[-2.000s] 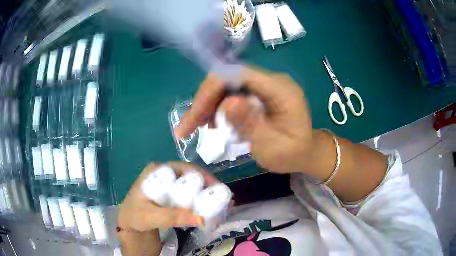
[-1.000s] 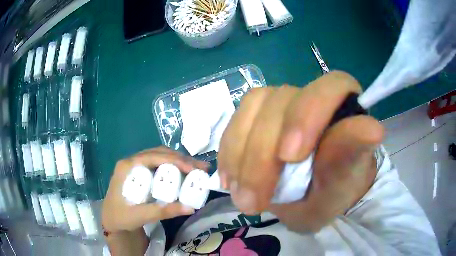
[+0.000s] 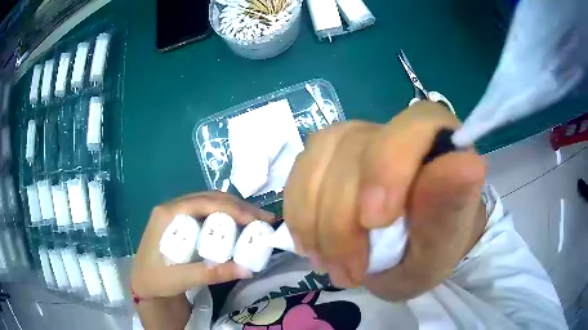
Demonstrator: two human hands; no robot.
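Observation:
My left hand (image 3: 187, 277) holds three white plastic housings (image 3: 217, 237) side by side, their rounded end faces with small marks turned up. My right hand (image 3: 380, 200) is closed around a white wiping cloth (image 3: 387, 246). The cloth's narrow tip comes out at the fist's left side and reaches the rightmost housing; I cannot tell if it presses on it. A short black section (image 3: 441, 145) shows between the thumb and forefinger, and a pale blurred tail trails up to the right.
A small clear box (image 3: 203, 145) holds white cloth squares (image 3: 261, 145). Behind are a swab tub (image 3: 261, 42), a phone (image 3: 182, 24) and two wrapped white blocks (image 3: 325, 16). Scissors (image 3: 412, 74) lie right, partly hidden. A blister tray (image 3: 116, 161) with housings is left.
Since two seconds ago, my right hand has come down and nearer, bringing the cloth tip to the rightmost housing. Over the last second both hands and the housings have shifted only slightly.

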